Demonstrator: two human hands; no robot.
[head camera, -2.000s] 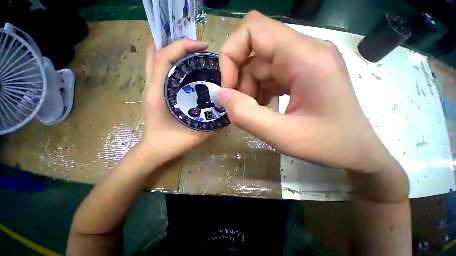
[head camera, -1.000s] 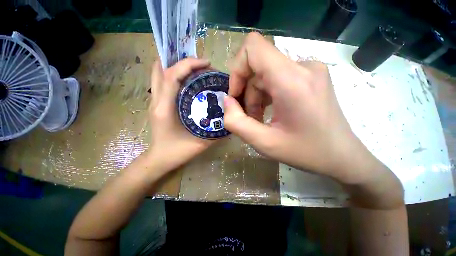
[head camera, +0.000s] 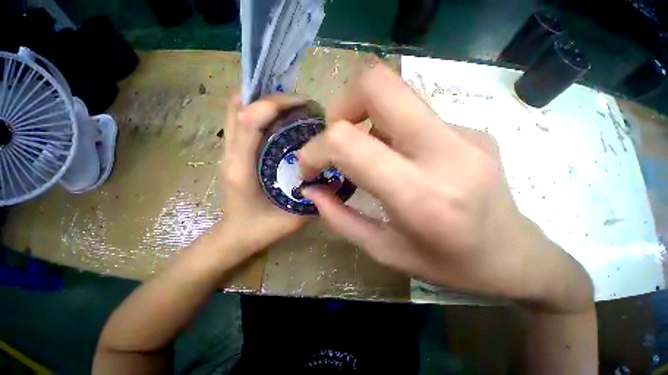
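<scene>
A black cylindrical housing (head camera: 272, 155) is held with its ringed end face up. My left hand (head camera: 245, 157) is wrapped around its left side and also holds the label strips (head camera: 277, 47), which stick out beyond the hand. A pale round end-face label (head camera: 288, 174) lies inside the ring, partly covered by my right fingers. My right hand (head camera: 432, 183) is over the end face, index finger and thumb bent at the label. Whether the right fingertips hold or only touch the label cannot be told.
A brown shiny bench covering (head camera: 168, 183) lies below my hands. A white board (head camera: 586, 198) is at the right, with a black housing (head camera: 551, 73) on its far edge. More housings stand on the green conveyor belt (head camera: 469, 44) beyond. A white desk fan (head camera: 36, 128) is at the left.
My right fingers have moved down and left over the label, covering more of it. The label lies flatter inside the ring than at first. The strips have shifted right. Housings on the belt have moved.
</scene>
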